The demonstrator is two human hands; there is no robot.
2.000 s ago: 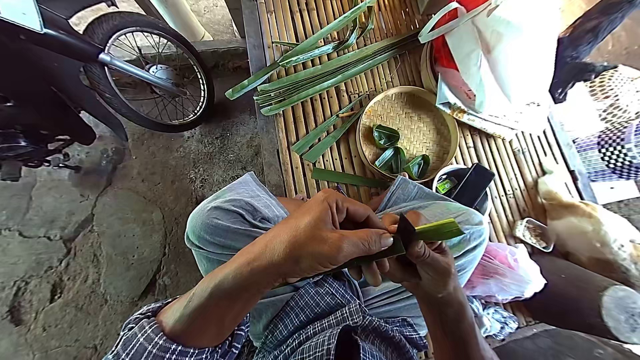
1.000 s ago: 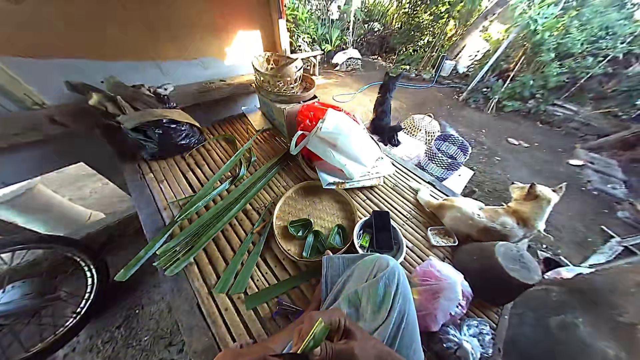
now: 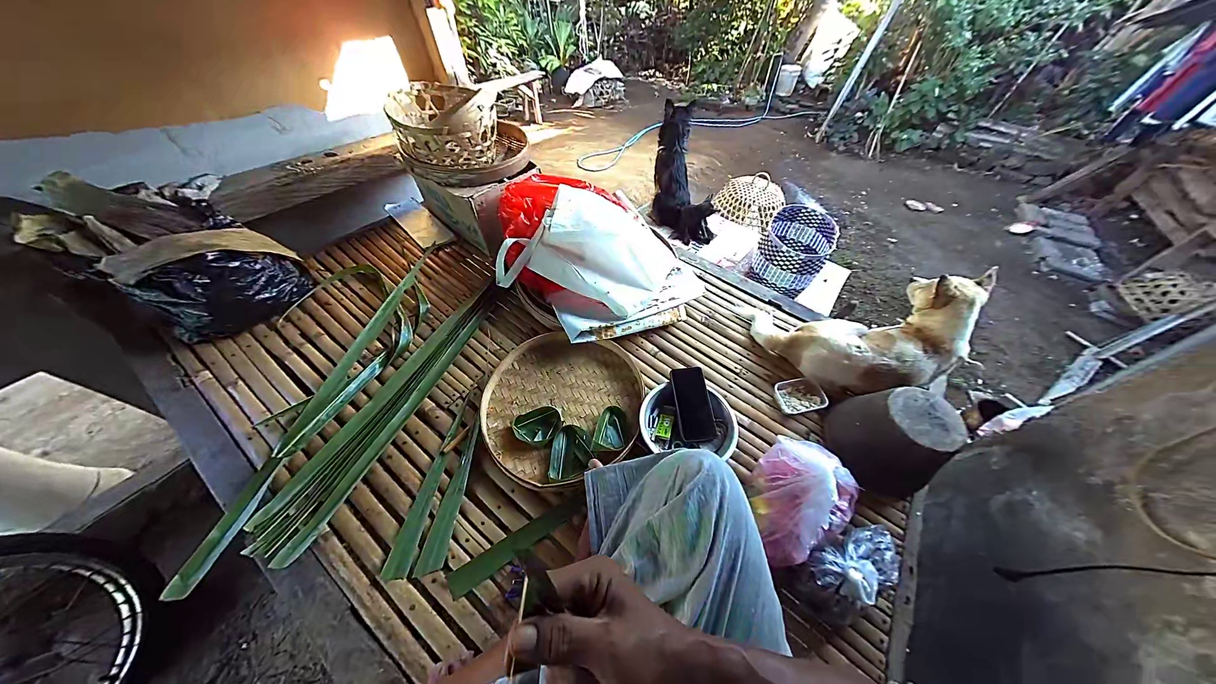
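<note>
My right hand (image 3: pixel 598 617) is at the bottom centre, thumb and fingers closed on a thin pale sliver (image 3: pixel 520 608), with a dark piece of leaf (image 3: pixel 540 584) at the fingertips. Skin shows at the lower edge left of it; whether this is my left hand or my leg is unclear. Beyond my raised knee, a round woven bamboo tray (image 3: pixel 513 380) holds several folded green leaf cups (image 3: pixel 570 451). Long green palm leaf strips (image 3: pixel 380 418) lie to its left. Shorter cut strips (image 3: pixel 446 522) and a single strip (image 3: pixel 513 549) lie nearer to me.
On the bamboo-slat platform (image 3: pixel 380 532), a bowl (image 3: pixel 727 437) bears a black phone (image 3: pixel 693 404). White and red bags (image 3: pixel 608 252) lie behind the tray. Pink (image 3: pixel 803 499) and clear plastic bags are right of my knee. A tan dog (image 3: pixel 874 347) lies beside a dark round block (image 3: pixel 893 442).
The view has swung up and to the right from my lap. Two seconds ago both hands held a folded green leaf; now my right hand holds a thin sliver low in view.
</note>
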